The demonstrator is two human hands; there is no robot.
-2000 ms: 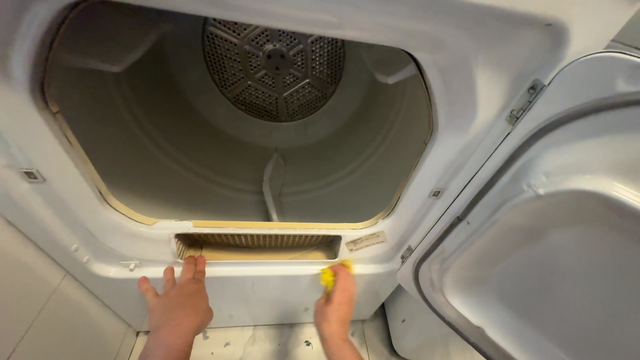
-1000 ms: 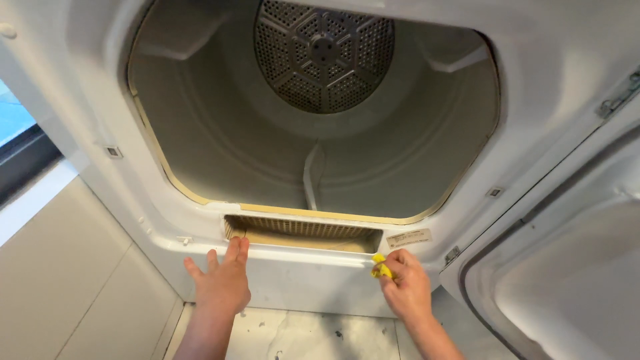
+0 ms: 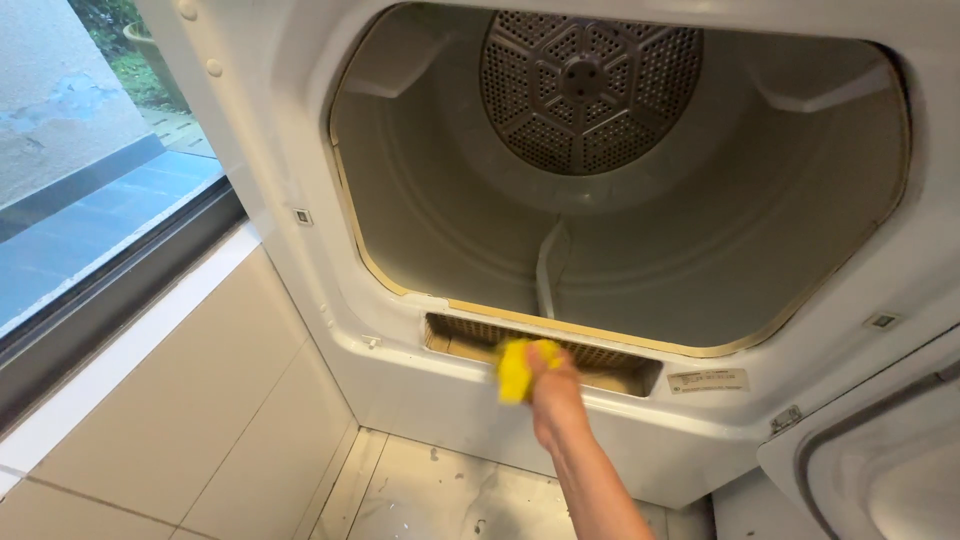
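Note:
My right hand grips a bunched yellow cloth in front of the lint filter slot of a white tumble dryer. The cloth covers part of the slot's lower lip, and the ribbed grille inside shows on both sides of it. Above the slot, the dryer drum stands uncovered, with a perforated round plate at its back and a pale fin low in the middle. My left hand is out of view.
The dryer door hangs swung out at the lower right. A tiled wall and a window frame run along the left. Small dark scraps lie on the marble-look floor. A label is right of the slot.
My left hand has left the view. My right hand has moved left with the cloth, from the slot's right end to in front of its middle. The view has shifted, showing more window.

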